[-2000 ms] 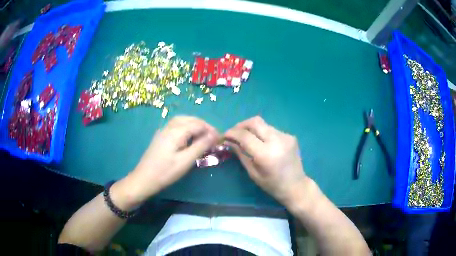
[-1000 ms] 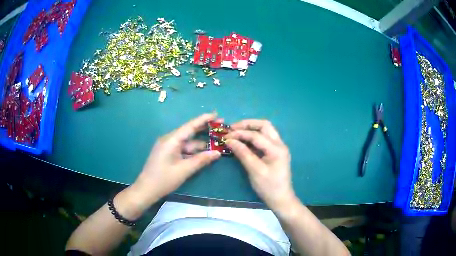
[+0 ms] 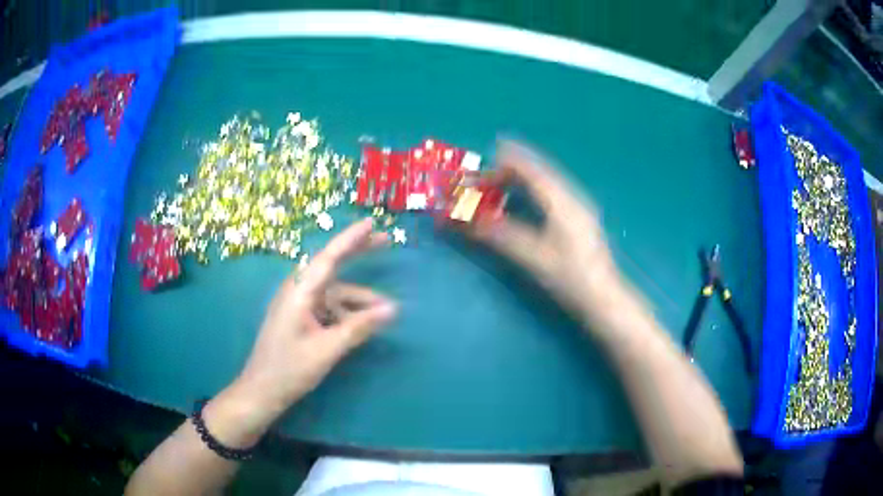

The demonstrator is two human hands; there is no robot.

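Note:
A row of overlapping red circuit boards (image 3: pixel 392 177) lies on the green mat beside a heap of loose gold and silver connectors (image 3: pixel 254 189). My right hand (image 3: pixel 547 228) is blurred at the row's right end, with thumb and fingers around a red board (image 3: pixel 476 205) that overlaps the row. My left hand (image 3: pixel 315 315) is over the mat below the heap, its thumb and fingers apart, with nothing seen in it. A single red board (image 3: pixel 157 254) lies left of the heap.
A blue tray of red boards (image 3: pixel 140 136) is at left. A blue tray of small gold and silver parts (image 3: pixel 772 242) is at right. Open pliers (image 3: pixel 714 287) lie beside it. A small red board (image 3: pixel 743 147) lies near that tray's far end.
My hands were together on a red board in front of me. They have separated: the right moved forward and right to the row with a board, the left opened and is empty.

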